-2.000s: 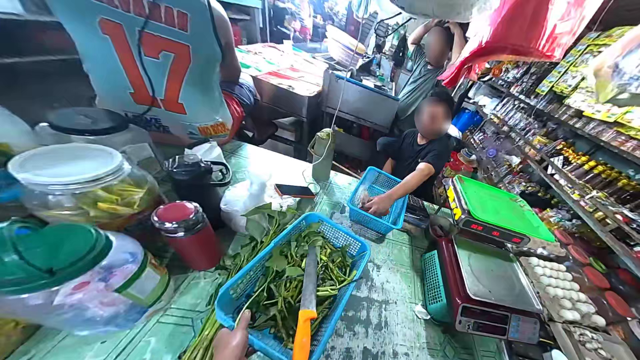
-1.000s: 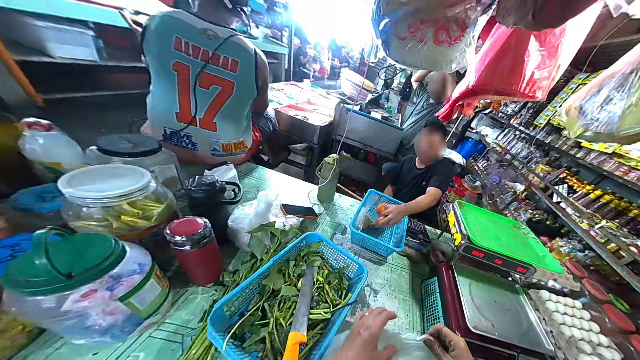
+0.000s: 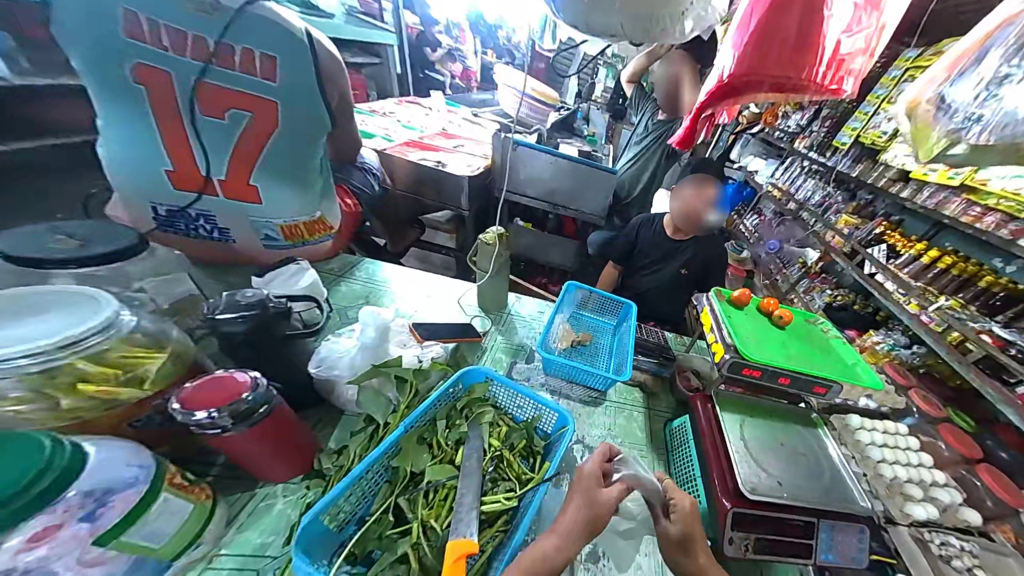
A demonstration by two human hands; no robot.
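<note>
My left hand (image 3: 590, 498) and my right hand (image 3: 680, 524) pinch a clear plastic bag (image 3: 636, 480) between them, over the table's front edge. Just left of them is a blue plastic basket (image 3: 552, 416) full of leafy green stems (image 3: 424, 480). A knife (image 3: 467, 488) with an orange handle lies on the stems, its blade pointing away from me. More leafy stems lie along the basket's left side. Farther back stands a smaller blue basket (image 3: 588, 364) with a small bagged item in it. Three tomatoes (image 3: 768, 306) rest on the green tray (image 3: 808, 344) of a digital scale.
A red scale with a steel pan (image 3: 788, 452) and egg trays (image 3: 896, 464) are at right. Lidded jars (image 3: 60, 352), a red canister (image 3: 248, 432), a white plastic bag (image 3: 356, 356), a phone (image 3: 446, 332) and a green bottle (image 3: 492, 272) stand or lie left and behind. One person sits across the table.
Both my hands now hold the clear bag; two seconds ago one hand was at the large basket's rim. The seated person's hand has left the smaller basket. Tomatoes now lie on the green tray.
</note>
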